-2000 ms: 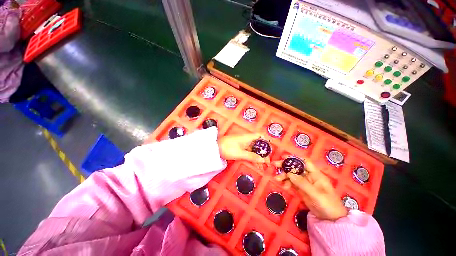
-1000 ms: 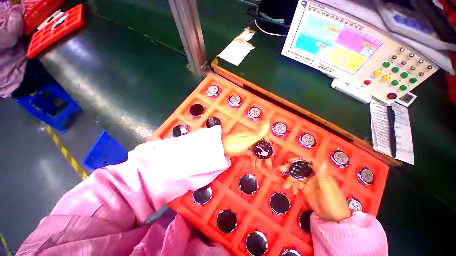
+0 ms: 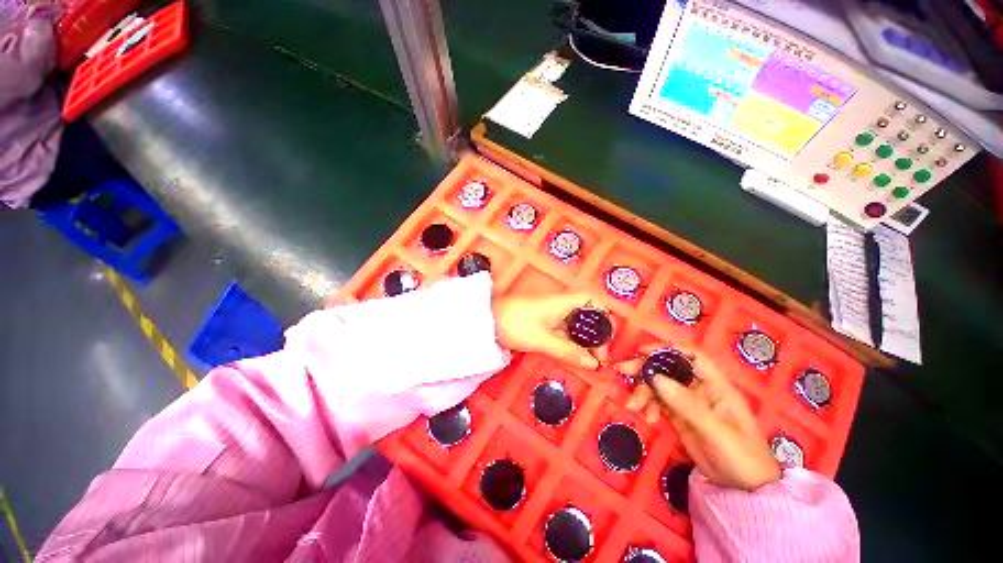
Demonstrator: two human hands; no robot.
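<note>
My left hand (image 3: 541, 326) holds a round part (image 3: 590, 327) by its silver rim, dark glossy face up with small pale marks. My right hand (image 3: 715, 423) holds a second round part (image 3: 668, 372), also dark face up, with the thumb at its lower edge. Both are above the middle of the red compartment tray (image 3: 583, 484). The two hands are close together. In the tray, parts in the near pockets show dark faces (image 3: 621, 446), and parts along the far edge show light patterned faces (image 3: 624, 282). My sleeve hides some left pockets.
A brown edge strip (image 3: 660, 236) and metal post (image 3: 423, 77) border the tray. Beyond are a cream tester (image 3: 803, 105), printed slips (image 3: 900, 291) with a dark stick, and a whitish label (image 3: 526, 107). At left are blue stools (image 3: 237, 326), a red tray (image 3: 130, 61) and a person's pink sleeve.
My right thumb has come down onto its part, and my left fingers have closed in around theirs. Both parts have changed angle slightly. The whole view has shifted a little.
</note>
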